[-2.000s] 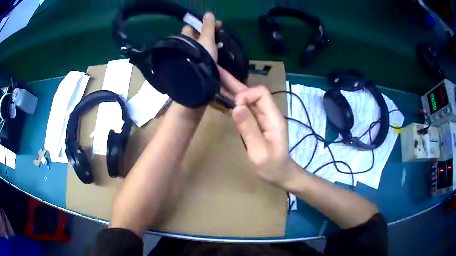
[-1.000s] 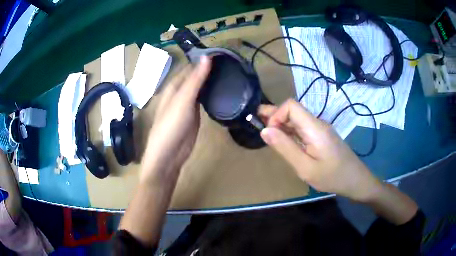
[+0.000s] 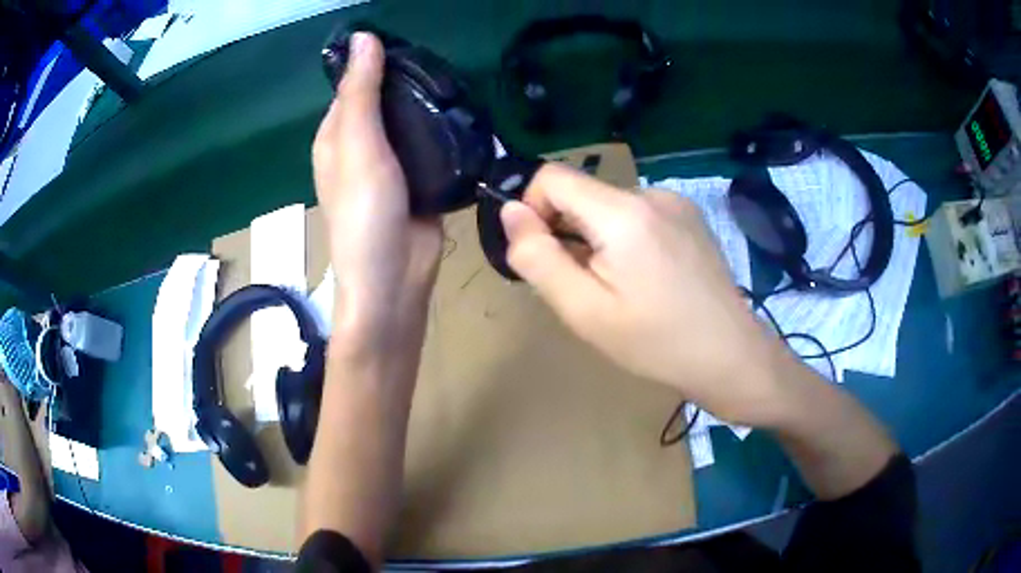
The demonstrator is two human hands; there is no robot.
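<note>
A black over-ear headset [image 3: 431, 134] is held up above the cardboard mat [image 3: 504, 425]. My left hand [image 3: 367, 185] grips its ear cup, thumb up at the top. My right hand [image 3: 610, 252] is at the lower edge of the cup, with thumb and forefinger pinching a small dark piece with a bright metal tip, which looks like the audio plug [image 3: 493, 194]. Whether the tip is in the cup cannot be told. The second cup is partly hidden behind my right hand.
Another headset [image 3: 260, 381] lies on the mat's left over white papers [image 3: 179, 353]. A wired headset [image 3: 829, 213] and cable [image 3: 806, 341] lie on printed sheets at right. Another headset [image 3: 582, 67] lies on the far strip. A power supply [image 3: 987, 137] stands far right. A person's arm [image 3: 25, 481] shows far left.
The held headset has moved up and left, away from the mat, with my left hand now around its cup. My right hand has moved up and left with it.
</note>
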